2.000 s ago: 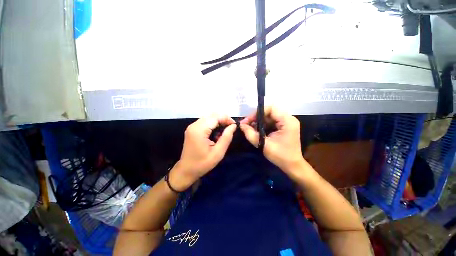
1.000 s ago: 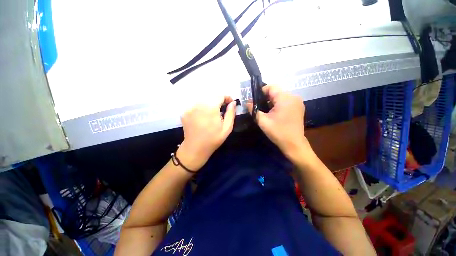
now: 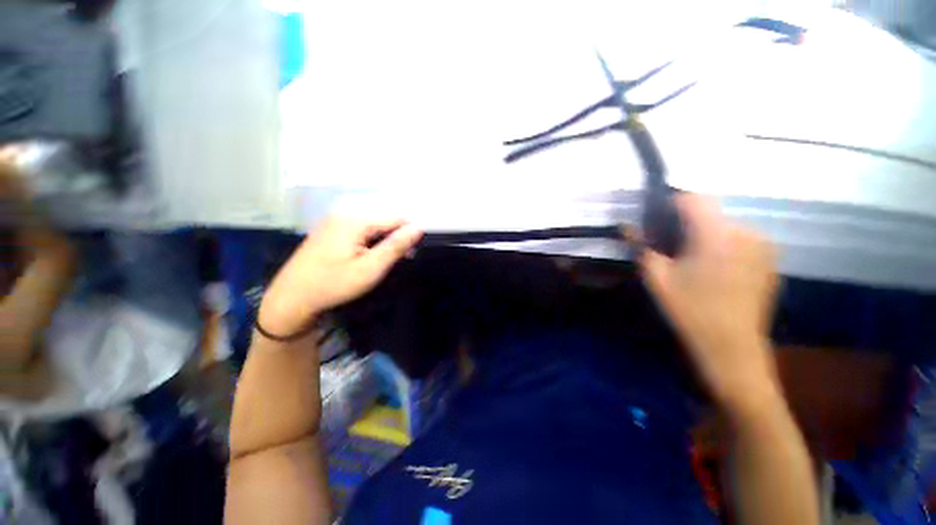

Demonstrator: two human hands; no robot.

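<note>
My left hand [image 3: 344, 265] pinches one end of a black strip [image 3: 523, 236] at the table's front edge. The strip runs taut to my right hand [image 3: 708, 272], whose fingers are at its other end. My right hand also holds black shears [image 3: 649, 164] by the handles, blades pointing away over the table. Two other black strips [image 3: 559, 136] lie on the white table [image 3: 431, 103], partly under the blades. The picture is blurred, and whether the blades are closed is hard to tell.
Another person's arm [image 3: 36, 292] shows at the far left, beside a clear plastic bag [image 3: 123, 349]. A blue object [image 3: 291, 46] lies at the table's back left. A thin dark thread [image 3: 842, 149] and a small dark piece [image 3: 772, 27] lie on the table's right side.
My hands have moved apart, left hand leftward and right hand rightward with the shears. A black strip now stretches between them. The view has turned, bringing the other person's arm in at left.
</note>
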